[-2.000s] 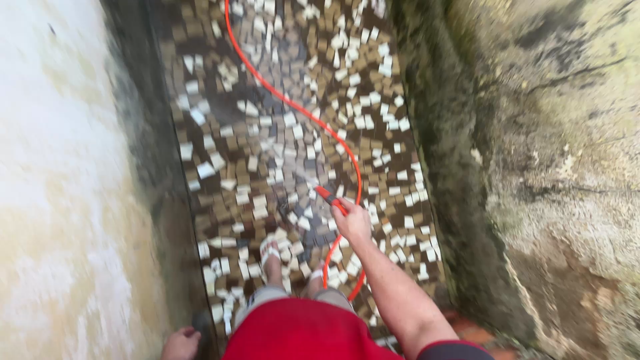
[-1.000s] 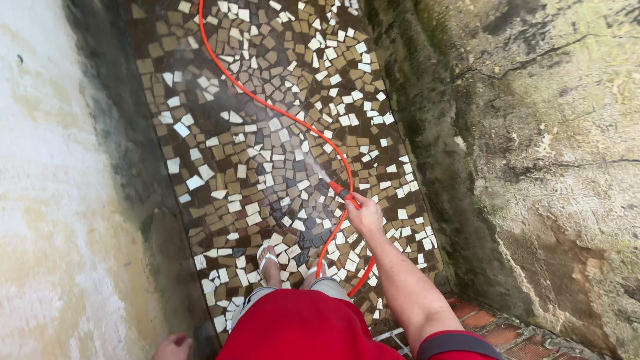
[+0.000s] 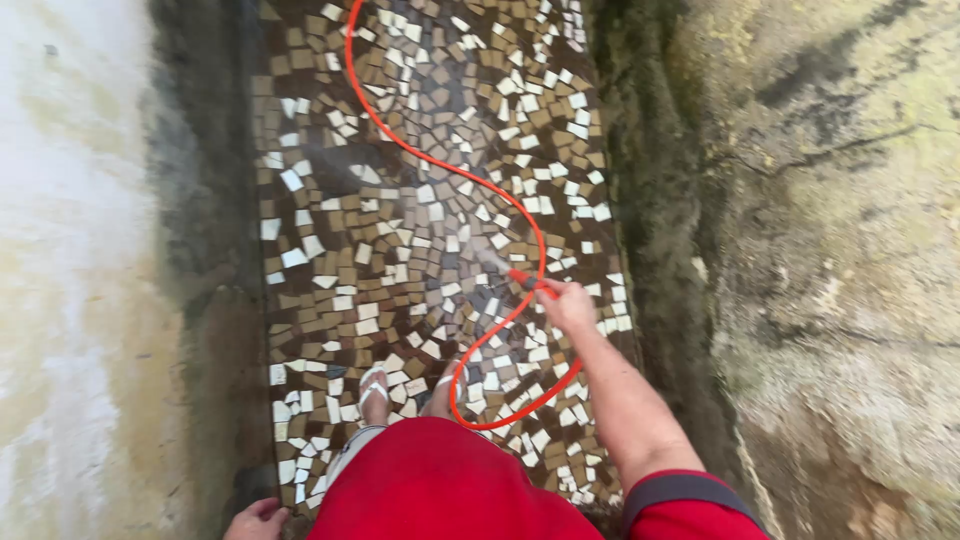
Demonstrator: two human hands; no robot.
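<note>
My right hand (image 3: 568,306) is closed around an orange and grey hose nozzle (image 3: 531,282), which points up and left over the floor. A fine spray of water (image 3: 491,259) leaves its tip. The orange garden hose (image 3: 480,180) winds down from the top, passes under the nozzle and loops in front of my feet. Low at the left edge of the floor, my left hand (image 3: 257,520) hangs with its fingers loosely curled; nothing shows in it, though its lower part is cut off by the frame.
Broken tile mosaic (image 3: 367,281) in white, tan and brown covers the wet floor. A stained pale wall (image 3: 82,300) rises at left, a rough mossy wall (image 3: 825,262) at right. My feet in white-strapped sandals (image 3: 373,386) stand near the bottom middle.
The hose's lower part has shifted into a wide rounded loop by my feet. Water sprays from the nozzle throughout, and my right hand keeps hold of it.
</note>
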